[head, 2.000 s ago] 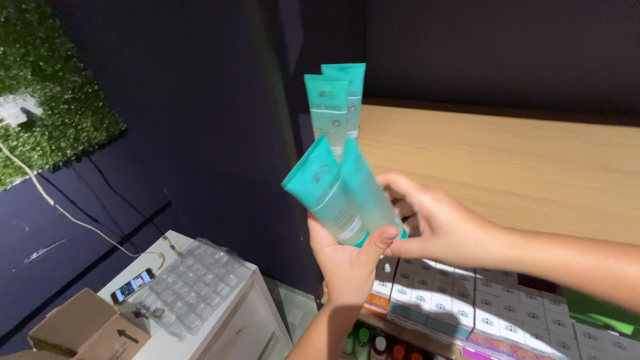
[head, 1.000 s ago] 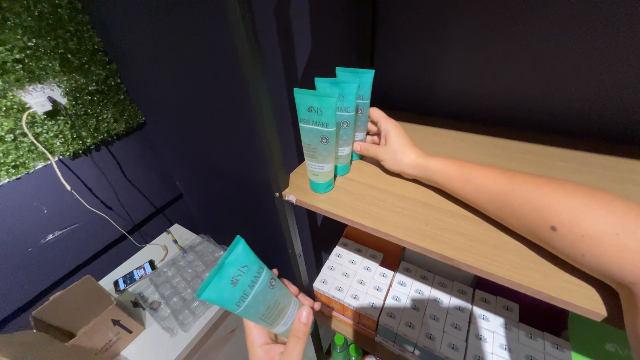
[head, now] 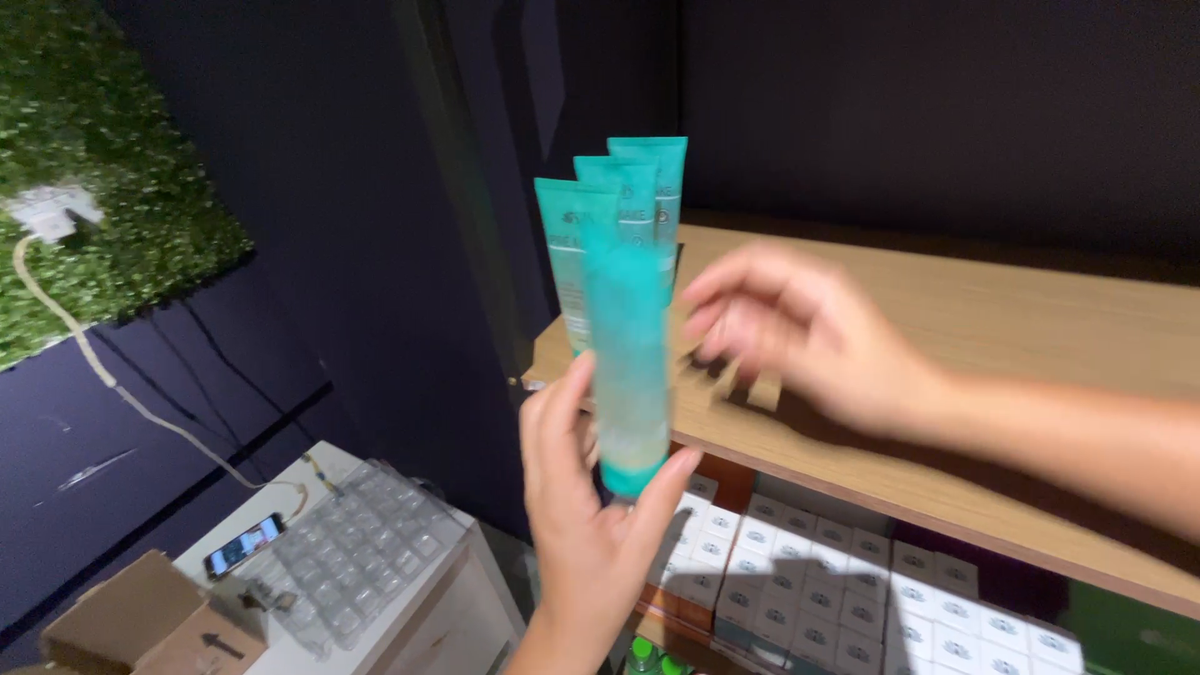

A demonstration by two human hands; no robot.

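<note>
My left hand (head: 595, 506) grips a teal-capped, translucent squeeze tube (head: 630, 375) by its lower end, cap down and blurred by motion. Behind it, three matching tubes stand in a row at the left end of a wooden shelf: the front one (head: 565, 246), a middle one (head: 614, 173) and a rear one (head: 656, 155). The held tube hides part of them. Just right of the tubes, my right hand (head: 797, 328) hovers over the shelf, fingers curled apart, holding nothing.
The wooden shelf (head: 984, 328) extends right. Below it are rows of small white boxes (head: 825, 581) and green-capped bottles (head: 643, 656). At lower left, a white cabinet (head: 427, 600) bears clear plastic trays (head: 356, 553) and a phone (head: 246, 546), beside an open cardboard box (head: 150, 619).
My left hand has raised its tube from below the shelf to in front of the row. My right hand has let go of the standing tubes and moved off to the right.
</note>
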